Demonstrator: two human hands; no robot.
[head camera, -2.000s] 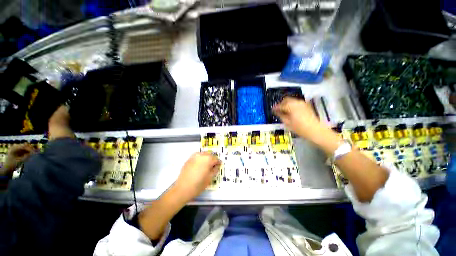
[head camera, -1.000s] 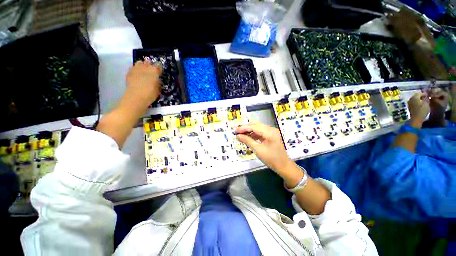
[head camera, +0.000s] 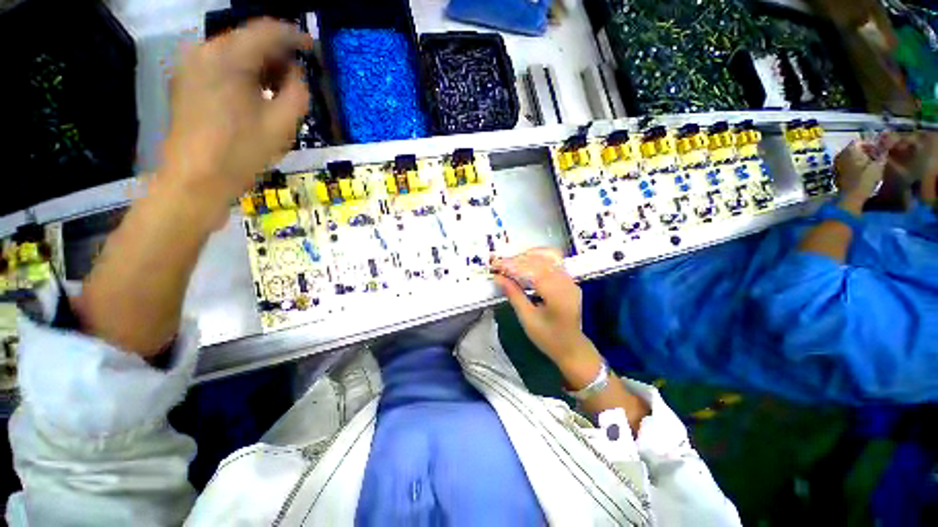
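Observation:
A cream-yellow circuit board panel (head camera: 370, 242) lies on the metal rail in front of me, with yellow blocks and black parts along its far edge. My right hand (head camera: 543, 291) is at the panel's near right corner, thumb and finger pinched at the board; whether a component is between them is too small to tell. My left hand (head camera: 242, 93) is raised in front of the left small bin, blurred and near the camera, with fingers curled; a small shiny spot shows at its fingertips. The left bin (head camera: 311, 103) is mostly hidden behind it. The blue components (head camera: 376, 82) fill the middle bin.
The bin of dark components (head camera: 468, 82) stands right of the blue ones, then short metal bars (head camera: 542, 95). A wide tray of green parts (head camera: 674, 62) is behind another panel (head camera: 669, 190). A neighbour in blue (head camera: 761, 319) works at right. A black bin (head camera: 67, 98) stands left.
My left hand has risen from the left small bin toward the camera. My right hand has moved slightly down to the panel's near right corner. The view has shifted, so the bins sit higher.

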